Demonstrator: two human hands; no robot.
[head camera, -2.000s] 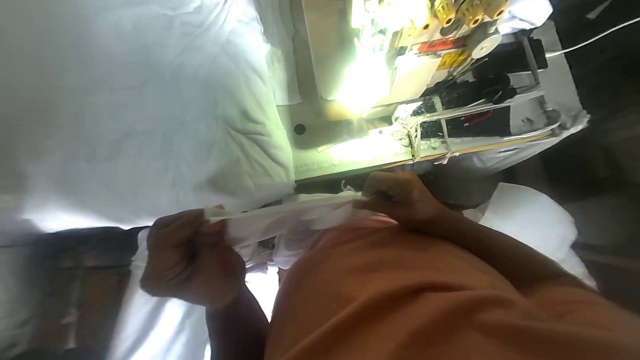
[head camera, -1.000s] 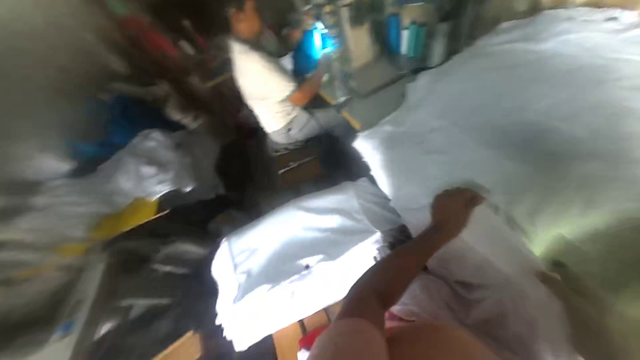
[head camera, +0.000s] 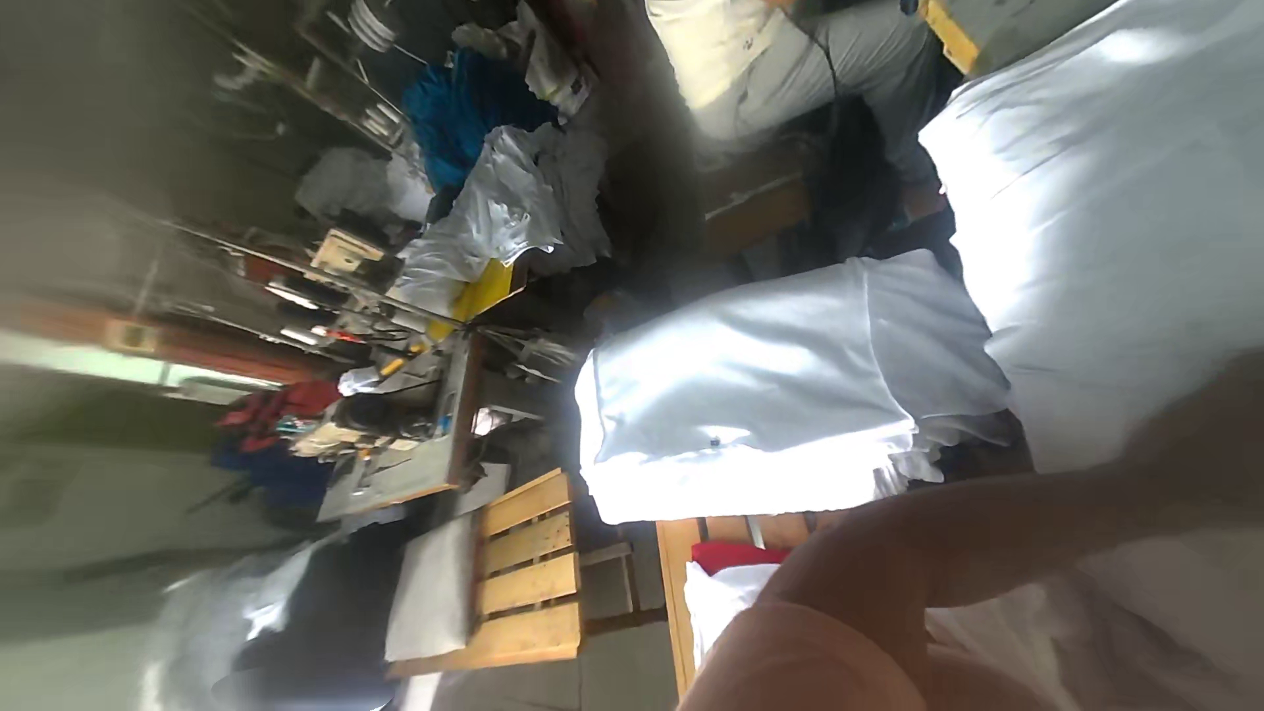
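Observation:
My left arm reaches across the lower right. My left hand (head camera: 1220, 420) is a dark blur at the right edge, over white cloth (head camera: 1116, 267) spread on a raised surface; its fingers cannot be made out. More white cloth (head camera: 1155, 602) lies below the forearm. Left of the arm, a thick stack of folded white garments (head camera: 741, 365) rests close to a slatted wooden bench (head camera: 676, 592). On that bench are a red cloth (head camera: 736, 555) and a white cloth (head camera: 716, 597). My right hand is out of view.
Another person (head camera: 780, 69) in light clothes sits at the top. A second slatted wooden bench (head camera: 528, 583) stands at lower left, near a sewing machine table (head camera: 395, 484). Blue cloth (head camera: 459, 114) and clear plastic bags (head camera: 494, 212) are piled at upper left.
The view has swung far left from the sewing machine. Both hands held a white cloth strip two seconds ago; now only the left arm shows, stretched right over the white cloth.

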